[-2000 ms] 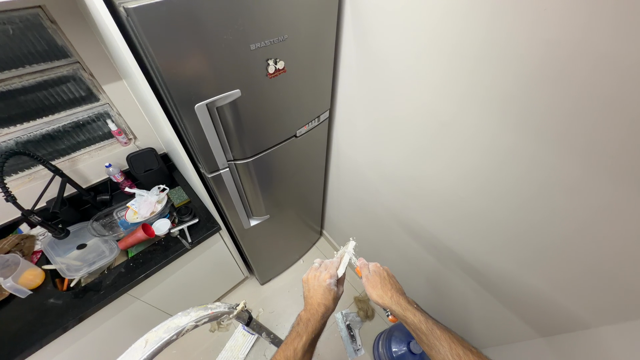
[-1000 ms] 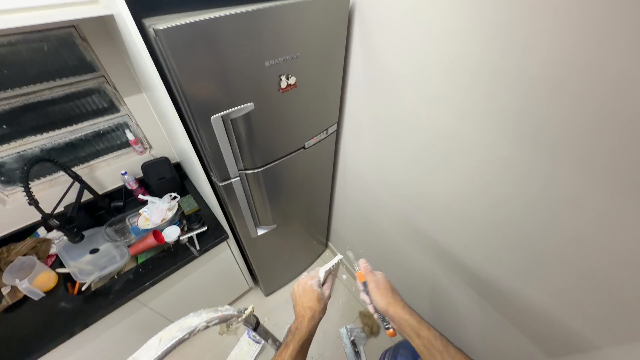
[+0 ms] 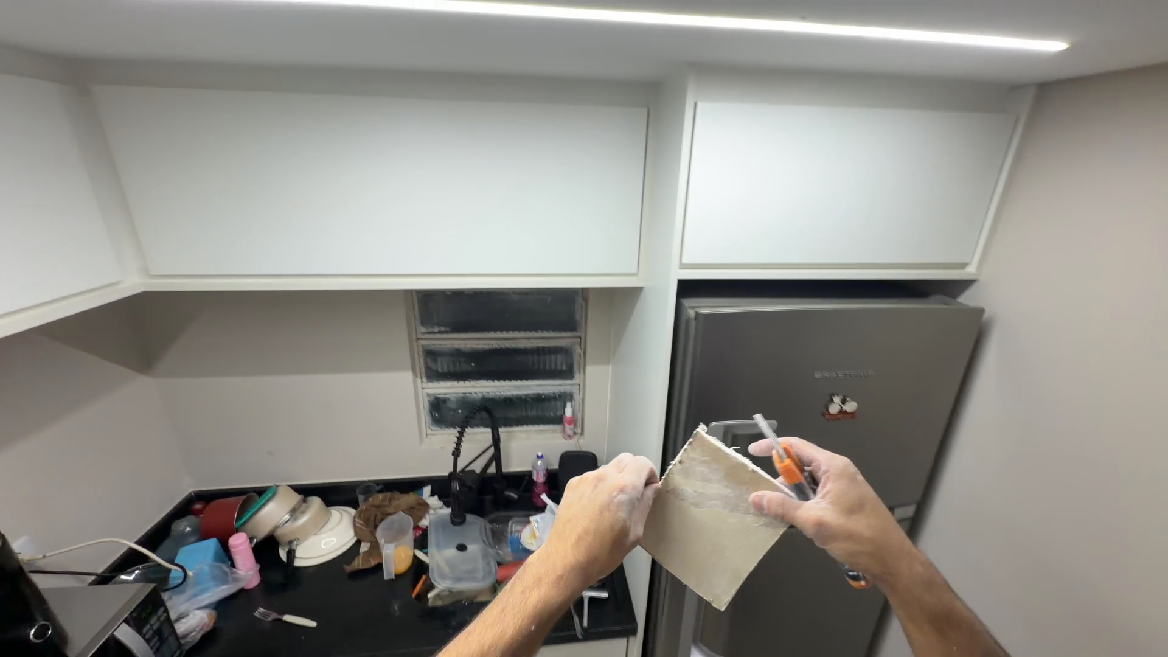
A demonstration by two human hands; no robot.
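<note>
A piece of drywall (image 3: 716, 525), with grey-beige paper and a ragged white edge, is held up in front of the fridge. My left hand (image 3: 607, 511) grips its left edge, with white dust on the fingers. My right hand (image 3: 830, 497) holds an orange and grey snap-off utility knife (image 3: 788, 464), blade pointing up and left, while its thumb rests on the piece's right edge. The blade stands above the piece's upper right edge. Part of the knife's handle is hidden by my palm.
A grey fridge (image 3: 821, 342) stands behind my hands, beside a bare wall (image 3: 1077, 365). White cabinets (image 3: 392, 182) hang above. On the black counter (image 3: 365, 607) are a faucet (image 3: 456, 484), a plastic container (image 3: 461, 552), pots (image 3: 271, 511), a fork (image 3: 285, 619) and a microwave (image 3: 100, 620).
The view has swung up and left to the cabinets. Both hands have come up before the fridge, and the drywall piece now shows its broad face. The ladder-like frame and blue jug are out of view.
</note>
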